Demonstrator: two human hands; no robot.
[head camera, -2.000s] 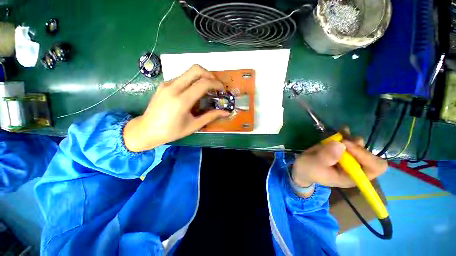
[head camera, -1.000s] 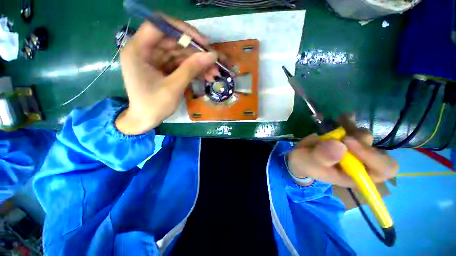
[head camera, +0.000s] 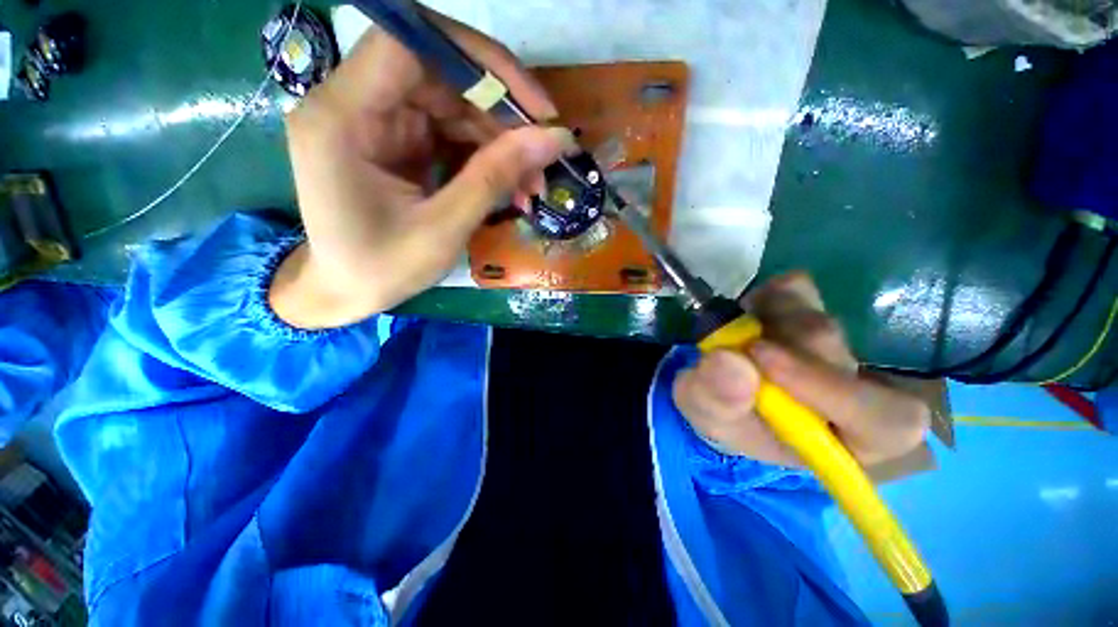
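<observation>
A round black LED board (head camera: 565, 197) with white pads and a yellowish centre sits in the middle of the orange-brown fixture (head camera: 647, 123). My left hand (head camera: 405, 159) holds dark tweezers (head camera: 429, 47) with a pale band like a pen, their tip at the board's upper edge. My right hand (head camera: 797, 374) holds the yellow-handled soldering iron (head camera: 834, 463). Its metal tip is at the board's right edge, close to the tweezer tip; whether they touch cannot be told.
The fixture lies on a white paper sheet (head camera: 750, 74). Another round board (head camera: 298, 53) and a fine pale strand (head camera: 202, 159) lie at the left. A greyish pot (head camera: 1018, 22) is at the upper right. Dark cables (head camera: 1052, 294) hang at the right.
My left hand has gone from the board to holding tweezers over it. My right hand has moved the iron left, so its tip has come from beside the paper to the board. The view has shifted.
</observation>
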